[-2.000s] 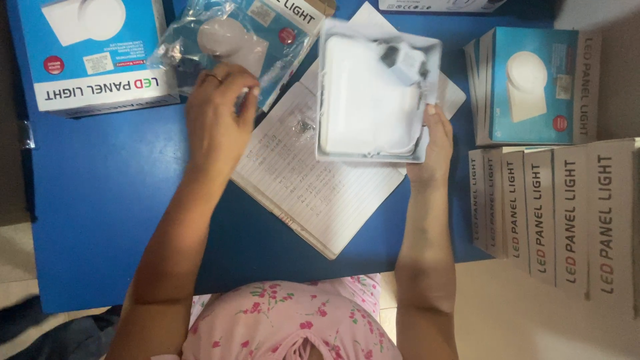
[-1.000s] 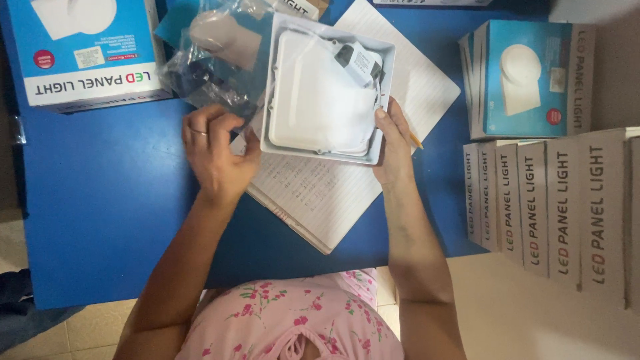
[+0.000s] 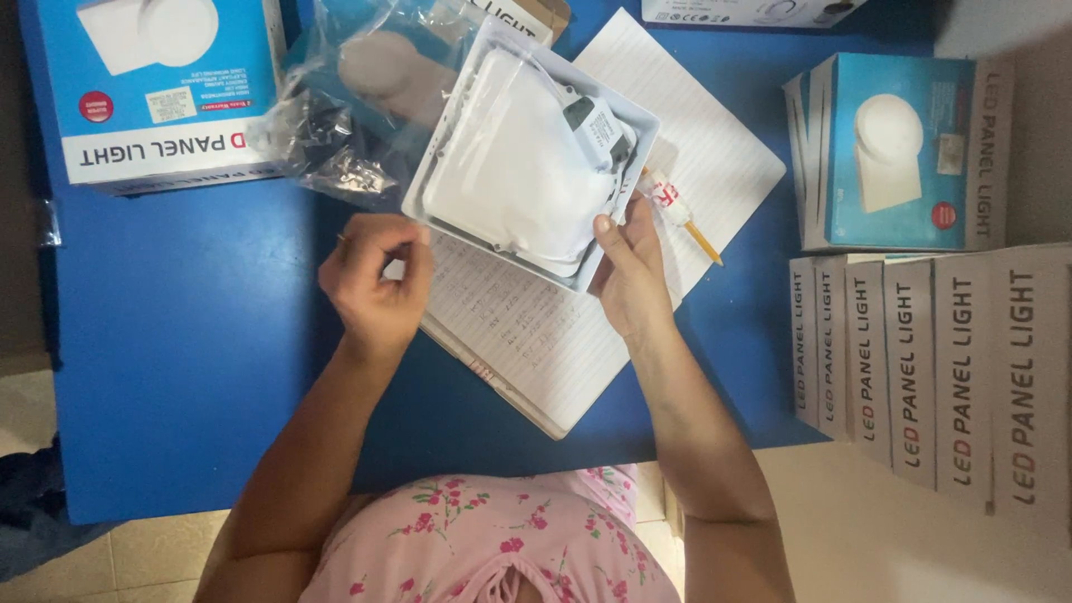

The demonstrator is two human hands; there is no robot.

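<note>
A square white LED panel light point(image 3: 511, 159) is tilted above an open ruled notebook point(image 3: 536, 360), its back with the small driver box point(image 3: 599, 134) facing up. My right hand point(image 3: 632, 268) grips its lower right corner, thumb on the rim. My left hand point(image 3: 377, 276) is curled beside the lower left corner, fingertips close to the rim; whether they touch it or pinch something small cannot be told. A crumpled clear plastic bag point(image 3: 335, 142) lies left of the light, over a blue and white carton. A yellow pen point(image 3: 702, 243) lies on the notebook.
On the blue table point(image 3: 184, 335) a large LED panel light box point(image 3: 167, 100) stands at the upper left. More boxes point(image 3: 888, 159) are at the right, above a row of upright cartons point(image 3: 913, 368). Another box point(image 3: 745, 12) is at the top edge.
The panel light has turned from nearly square-on to tilted, with my right hand still on it. Since two seconds ago, my left hand has moved down from the plastic bag.
</note>
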